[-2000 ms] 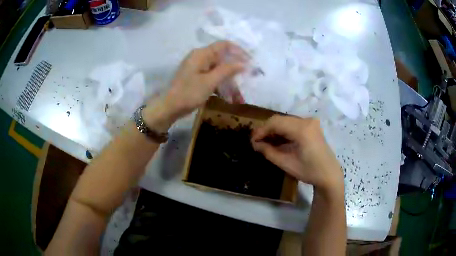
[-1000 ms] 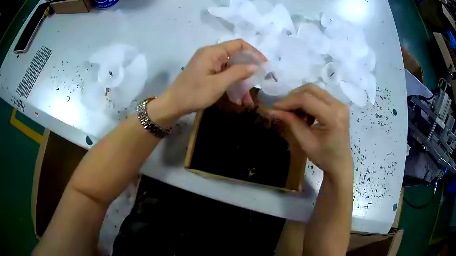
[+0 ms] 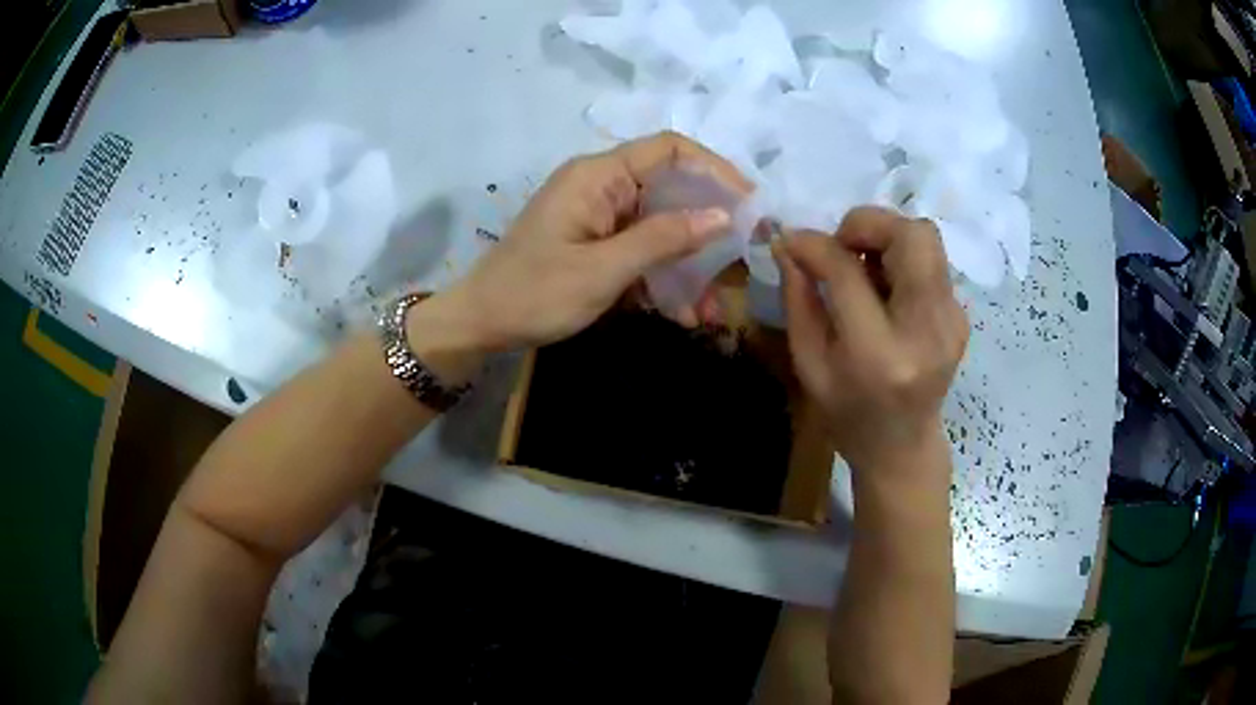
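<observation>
My left hand [image 3: 599, 248], with a metal-link watch on the wrist, holds a translucent white disc [image 3: 683, 262] between thumb and fingers above the back edge of the parts box. My right hand [image 3: 875, 310] has its thumb and forefinger pinched together at the disc's centre. Whether a small part is between those fingertips is too small to tell. The brown parts box [image 3: 661, 497] stands below both hands, filled with small black parts [image 3: 647, 413] and a few paler bits.
Loose discs [image 3: 827, 138] overlap in a pile beyond my hands. Another disc group [image 3: 294, 207] lies at left. Black specks [image 3: 1026, 455] are scattered at right. A phone [image 3: 80, 76] and perforated strip [image 3: 86, 204] lie at far left. Grey equipment [image 3: 1196, 344] stands at right.
Two seconds ago my right hand was down in the parts box. It has risen to the disc's centre, and its fingertips have moved closer to my left hand since one second ago.
</observation>
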